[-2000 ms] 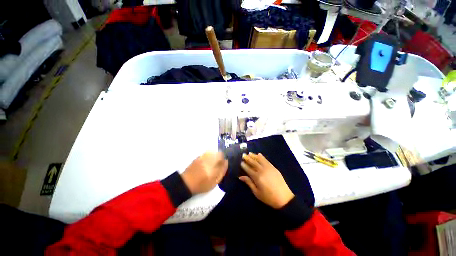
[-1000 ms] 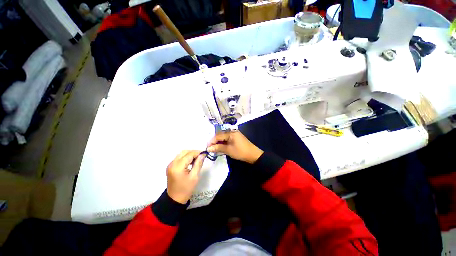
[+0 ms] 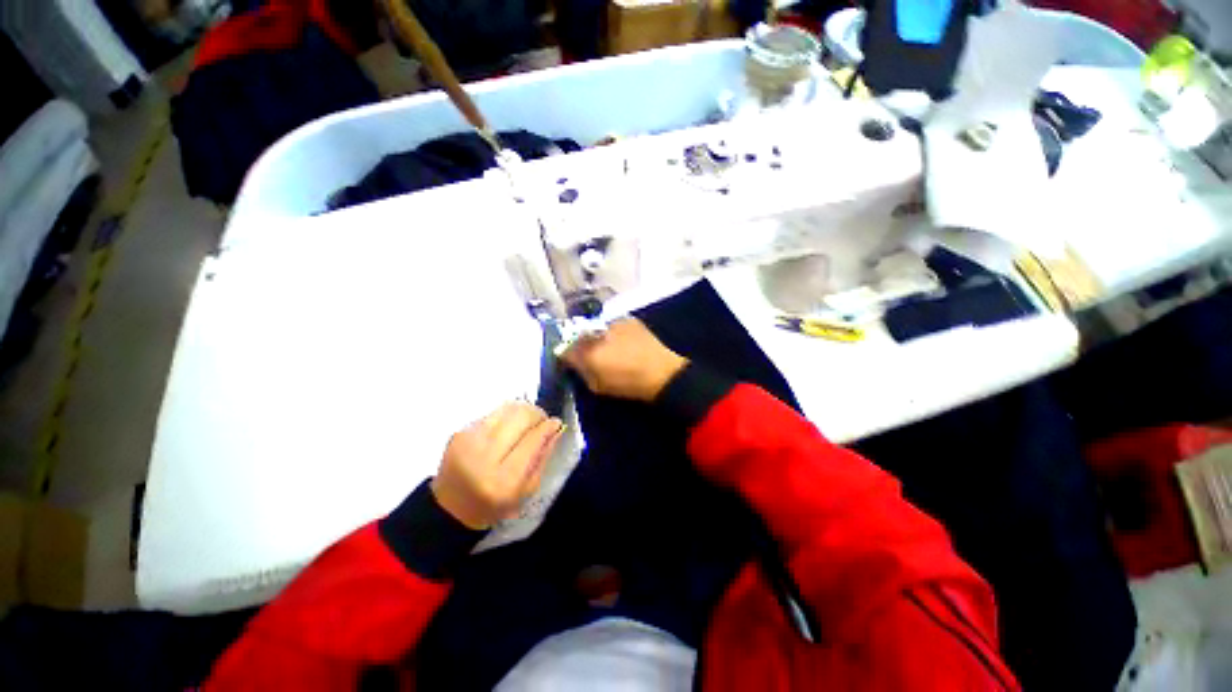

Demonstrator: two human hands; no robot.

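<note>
A dark navy cloth panel (image 3: 703, 338) lies on the white machine table right of the needle area and hangs into my lap. A narrow dark strip (image 3: 551, 381) runs from under the needle end of the white sewing machine (image 3: 811, 203) toward me. My left hand (image 3: 497, 462) pinches the near end of the strip. My right hand (image 3: 622, 360) is close below the presser foot (image 3: 570, 325), fingertips closed on the strip's upper part at the panel's edge. The fingertips partly hide the strip.
Yellow thread snips (image 3: 822, 329) and a flat black rectangle (image 3: 959, 308) lie right of the panel. A wooden-handled rod (image 3: 439, 68) leans behind the needle end. A glass jar (image 3: 781, 61) stands behind the machine. Dark cloth (image 3: 453, 165) lies in the blue trough.
My hands were together at a small dark loop; now my left hand is lower, nearer me, and the strip is stretched between them. The camera view has shifted.
</note>
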